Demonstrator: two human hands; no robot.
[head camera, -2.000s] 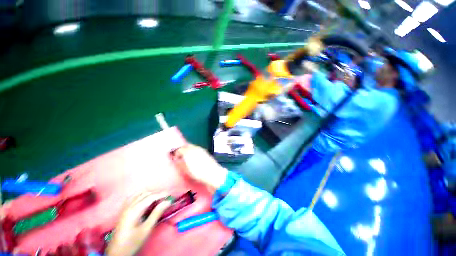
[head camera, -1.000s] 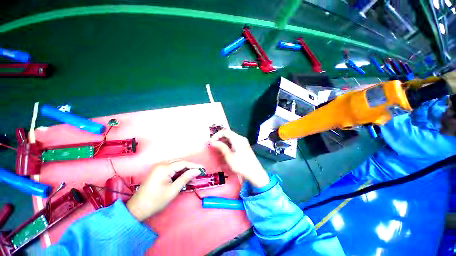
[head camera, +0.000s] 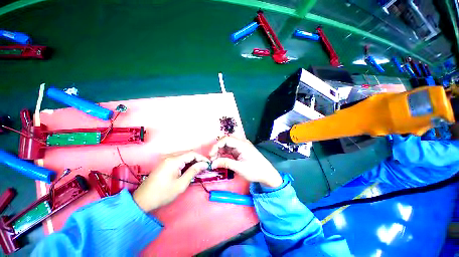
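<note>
My left hand (head camera: 168, 179) and my right hand (head camera: 246, 161) meet over the end of a red plastic housing (head camera: 218, 174) on the pink mat. Their fingertips pinch a tiny dark part (head camera: 209, 164) between them; its details are too small to tell. My left fingers cover much of the housing. A blue battery pack (head camera: 230, 198) lies just in front of the housing, below my right hand. A pile of small dark parts (head camera: 228, 125) lies on the mat beyond my right hand.
Red housings with green boards (head camera: 73, 139) and blue battery packs (head camera: 80, 103) lie at left. An orange electric screwdriver (head camera: 352, 119) points at the screw feeder (head camera: 302, 111) at right. More housings (head camera: 271, 37) lie on the green bench (head camera: 141, 50). A person's blue sleeve (head camera: 425, 163) is at right.
My right hand has moved from beside the pile of small parts to my left fingertips, and both now meet at the small part. The camera view has shifted slightly.
</note>
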